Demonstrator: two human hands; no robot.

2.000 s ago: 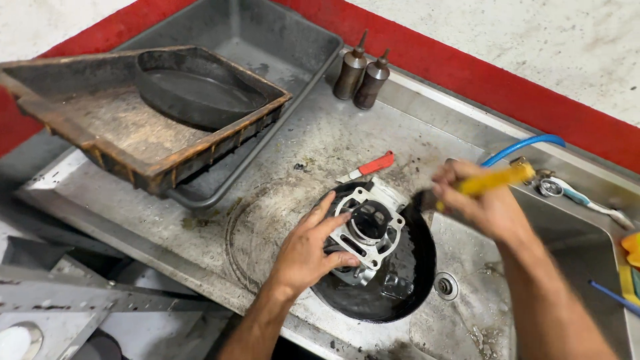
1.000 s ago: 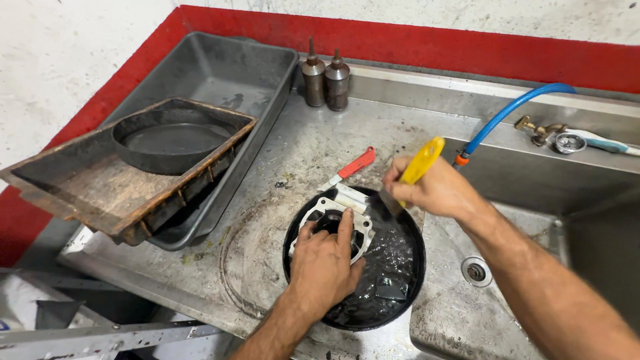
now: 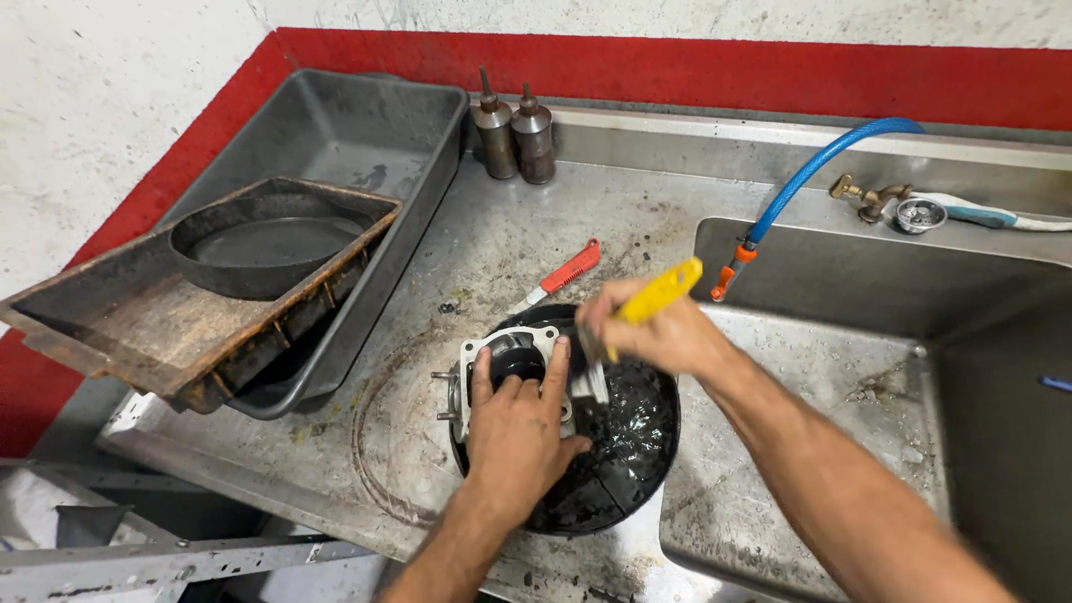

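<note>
A metal engine cylinder (image 3: 502, 342) with a flanged face rests in a round black pan (image 3: 620, 494) of dark liquid. My left hand (image 3: 519, 427) lies over its bore, the fingers spread across the flange and holding it. In my right hand (image 3: 662, 327) is a brush with a yellow handle (image 3: 662, 291); its blurred head is at the right side of the cylinder, above the liquid. Just behind the pan a red-handled utility knife (image 3: 569, 268) lies on the steel counter.
At left, a rusty tray (image 3: 167, 335) holding a round black pan (image 3: 268, 243) sits across a grey plastic tub (image 3: 402, 142). Two oil bottles (image 3: 533, 138) stand at the back. A steel sink (image 3: 804, 360) is at right, with a blue hose (image 3: 808, 172) and a brass tap (image 3: 875, 199).
The cylinder has turned in the pan under my left hand. My right hand has moved the brush about beside it. The view has shifted.
</note>
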